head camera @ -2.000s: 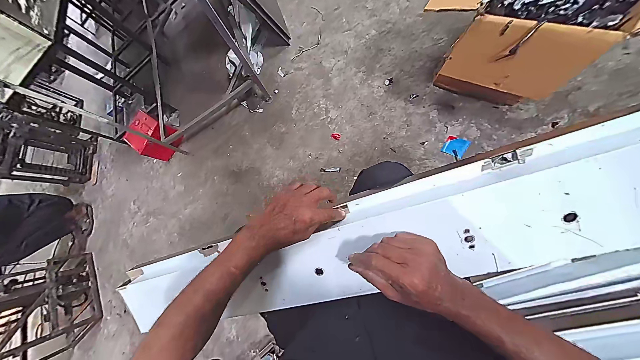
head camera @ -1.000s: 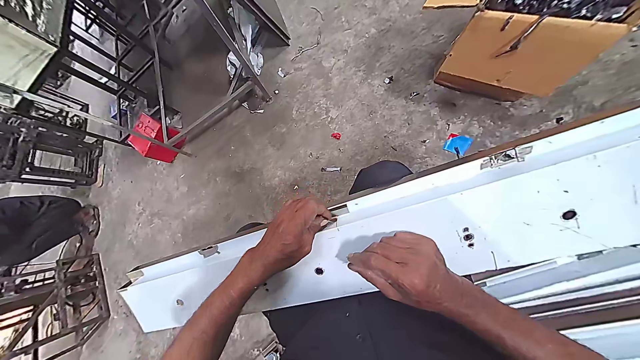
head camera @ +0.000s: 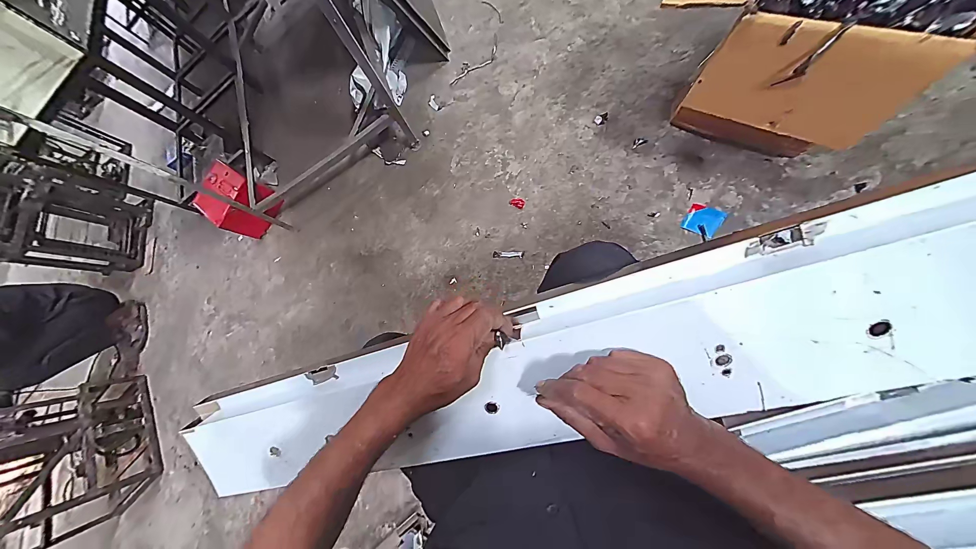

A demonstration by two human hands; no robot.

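A long white profile with a raised channel along its far side lies slantwise across my lap, with several holes in its face. At a rectangular cutout in the channel, my left hand has its fingertips curled at the opening, with a small dark metal piece showing at them. My right hand is half closed over the flat face, right of a round hole; whether anything is inside its fingers cannot be seen. Metal fittings sit in the channel at the right and left.
More white profiles lie at the lower right. Beyond the work stand a cardboard box at upper right, and metal frames with a red box at upper left. A person's dark-clothed leg is at the far left. Scraps litter the concrete floor.
My left hand has stayed around the cutout while its fingers and wrist shifted; the small dark metal piece now shows at its fingertips. My right hand has kept nearly the same place.
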